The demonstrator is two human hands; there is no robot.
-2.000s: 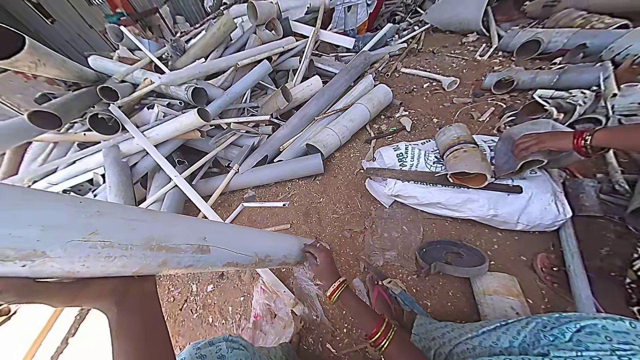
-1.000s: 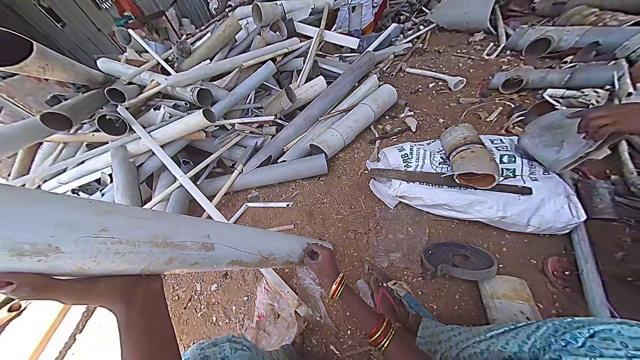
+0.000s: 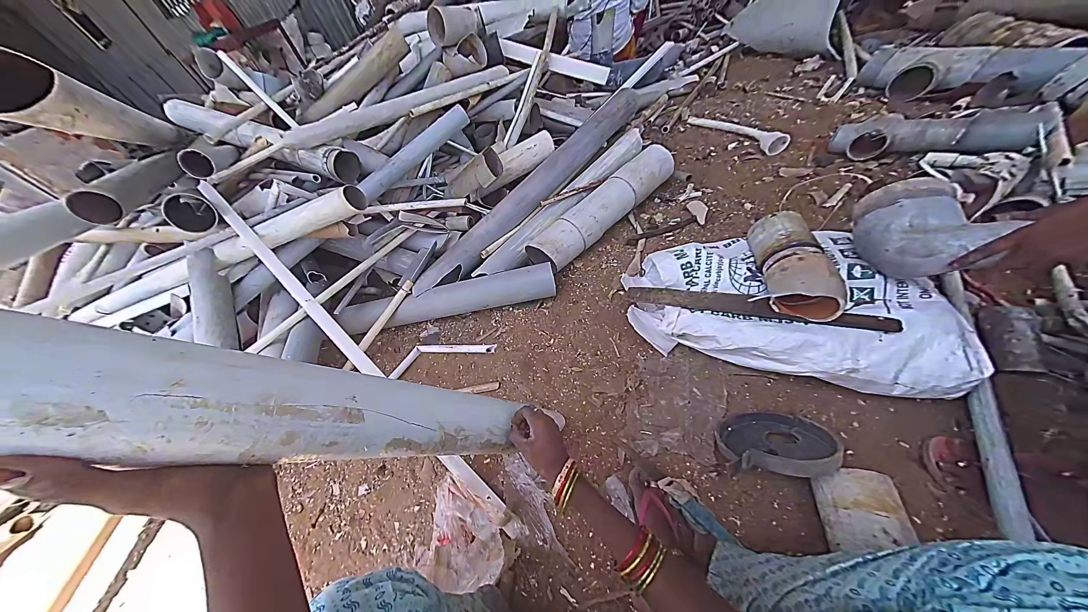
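Observation:
A large grey plastic pipe, cracked and smeared with dirt, lies across the left side of the head view. My right hand, its wrist in red and gold bangles, grips the pipe's right end. Under its left part is my left hand, partly cut off by the frame edge; the pipe rests on it, and its fingers are mostly hidden. A white woven sack on the ground at right bears a brown-stained pipe fitting and a dark flat bar.
Heaped scrap pipes fill the upper left. A co-worker's hand holds a grey pipe piece beside the sack. A round grey disc and a flat block lie near my leg; more pipes lie at upper right.
The co-worker's grey piece has turned and shifted in their hand beside the sack. My two hands stay on the large pipe, almost unmoved.

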